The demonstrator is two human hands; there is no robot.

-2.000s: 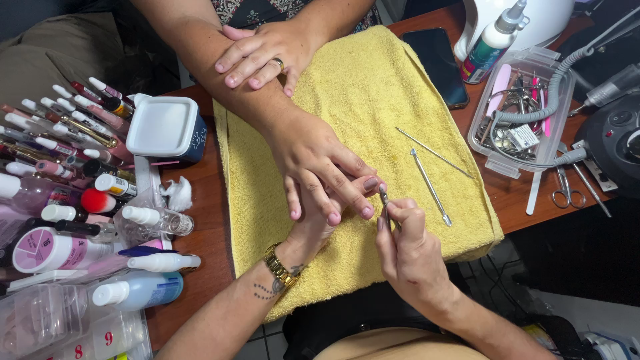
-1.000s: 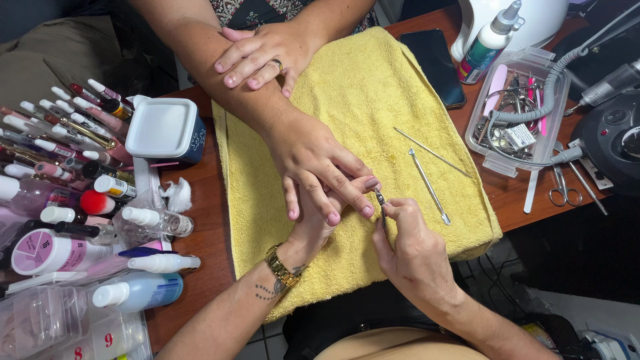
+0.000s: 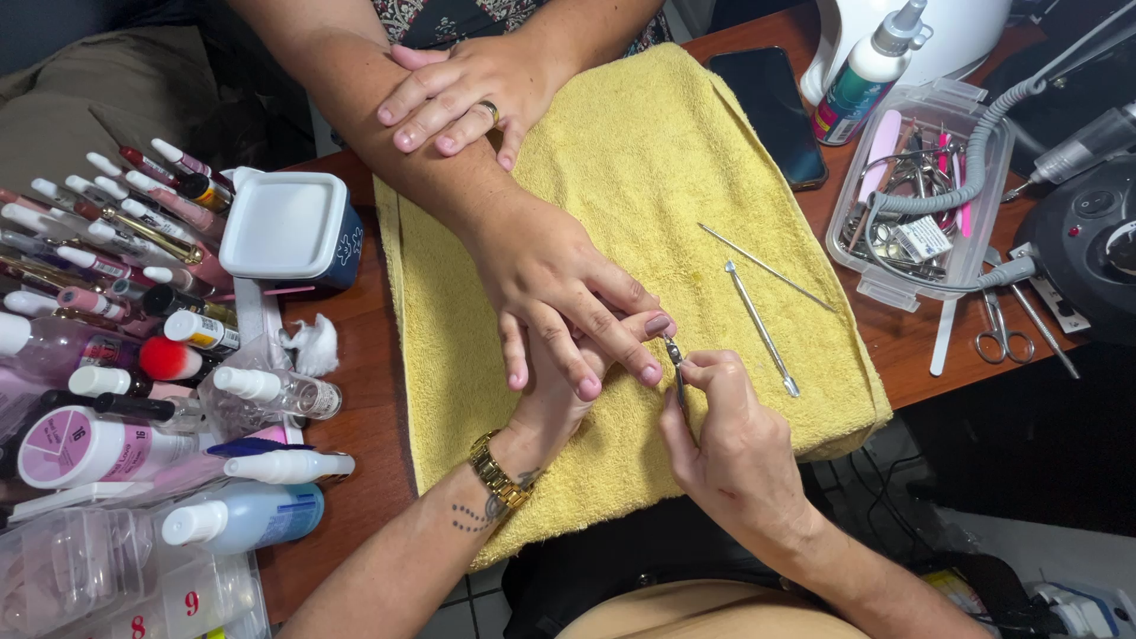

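Note:
My right hand (image 3: 732, 426) is closed around a metal cuticle nipper (image 3: 676, 359), its jaws at the tip of a finger of the other person's hand (image 3: 568, 297). My left hand (image 3: 559, 386), with a gold watch (image 3: 500, 470) at the wrist, lies beneath that hand and supports its fingers; much of it is hidden. The other person's second hand (image 3: 479, 89) rests on their own forearm. Under the hands is a yellow towel (image 3: 621, 177). Right of them on the towel lie a metal cuticle pusher (image 3: 761, 328) and a thin metal tool (image 3: 765, 266).
Polish bottles (image 3: 133, 222), a lidded tub (image 3: 286, 226) and a blue bottle (image 3: 244, 516) crowd the left side. At the right are a phone (image 3: 774, 115), a pump bottle (image 3: 865, 75), a plastic tool box (image 3: 998, 169), scissors (image 3: 1003, 333) and a corded nail drill machine (image 3: 1087, 240).
The nipper in my right hand has shifted slightly at the other person's fingertip. My left hand and the other person's hands have stayed about where they were.

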